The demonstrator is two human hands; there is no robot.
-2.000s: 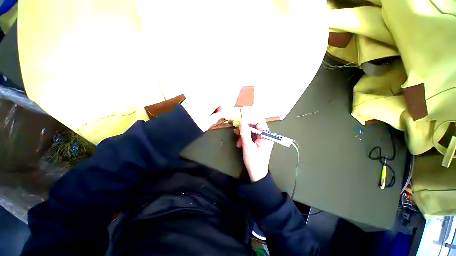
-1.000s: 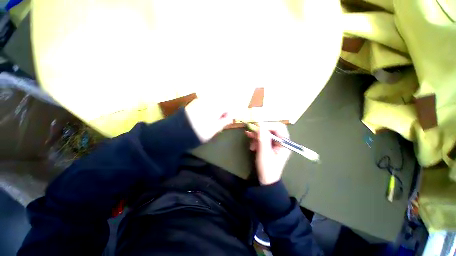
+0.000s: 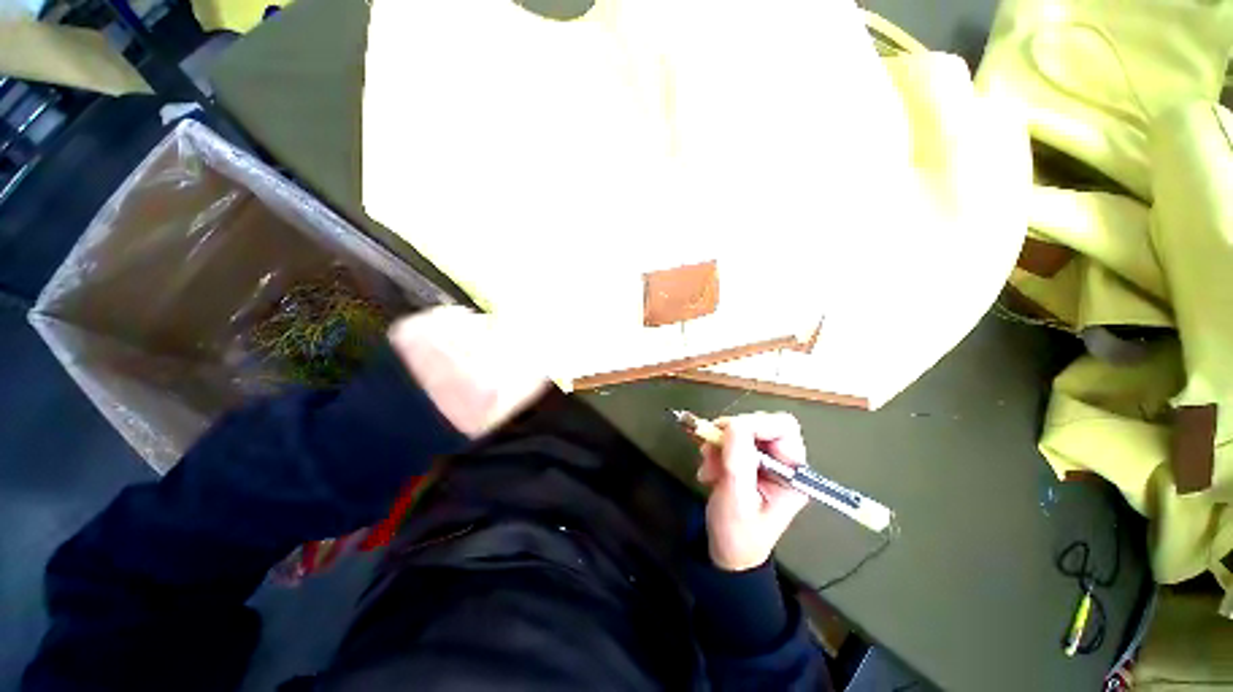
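A washed-out pale yellow tote bag [image 3: 541, 203] lies flat in front of me, with another bag partly under it. A brown label patch [image 3: 680, 293] and brown bottom trim [image 3: 690, 362] show near its lower edge. My right hand [image 3: 755, 489] holds the white thread burner pen [image 3: 825, 492] just below the trim; its tip points up-left and does not touch the bag. My left hand [image 3: 467, 368] is blurred at the bag's lower left corner, beside the box; its fingers and anything in them cannot be made out.
An open waste box with plastic liner [image 3: 149, 284] holds tangled thread scraps [image 3: 318, 325] at the left. Yellow bags [image 3: 1109, 243] are heaped at the right. A small yellow-handled tool [image 3: 1078, 625] with black cord lies on the dark table [image 3: 947, 541] at the lower right.
My left hand has left the trim and moved left toward the box. My right hand has drawn the pen down off the bag. The bag's trim edges now lie apart, and more of the box shows.
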